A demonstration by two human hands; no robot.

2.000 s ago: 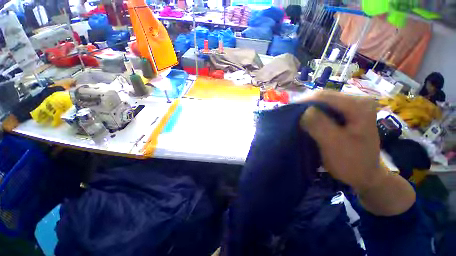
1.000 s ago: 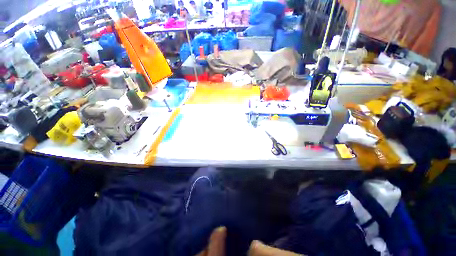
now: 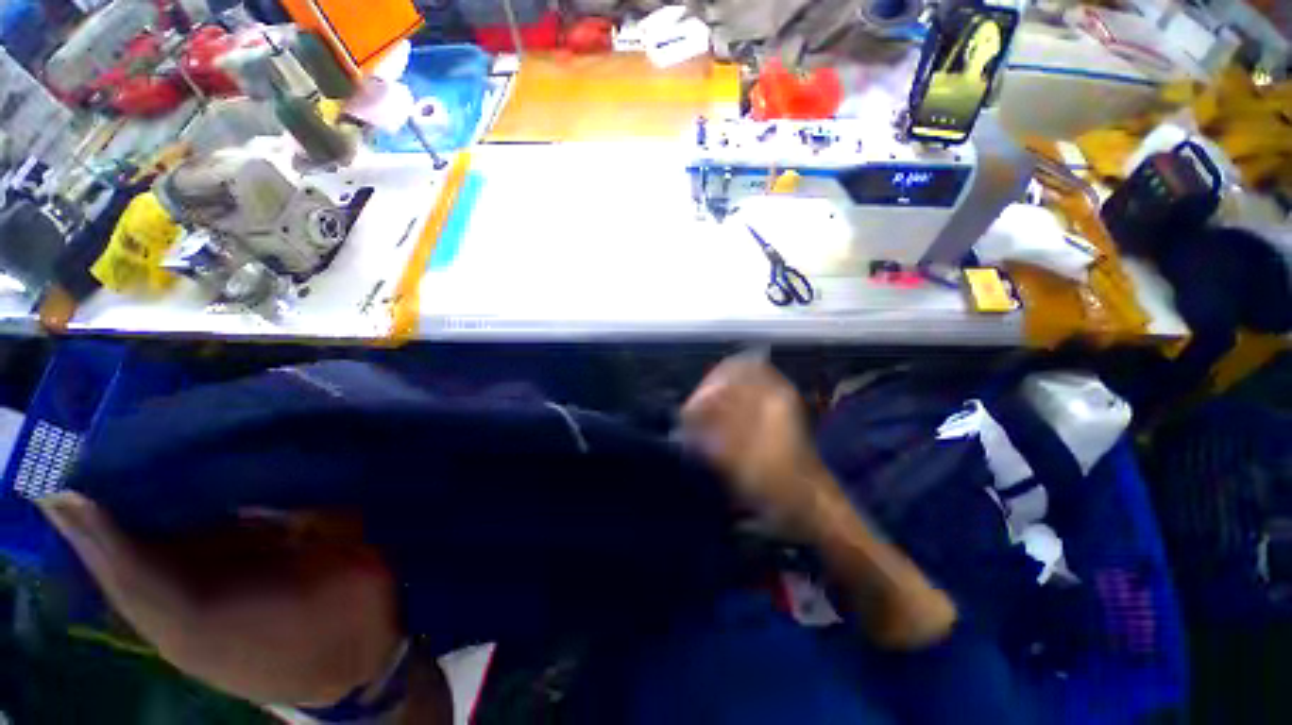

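A navy garment piece is stretched across my lap, below the table edge, with short pale stitch lines on its upper side. My left hand is at the lower left under the cloth; its fingers are partly covered by the cloth. My right hand is blurred and closed at the cloth's right end. Navy and white work lies in a blue plastic crate at the right. Part of a white board with a red edge shows at the bottom.
A white table runs across in front, with a white sewing machine, open scissors, a yellow block and a phone. A grey-beige machine stands left. Another blue crate is at the far left.
The view has tilted down. Both hands have come up from the bottom edge and moved apart. The navy piece now lies stretched leftward between them, covering where the dark heap showed.
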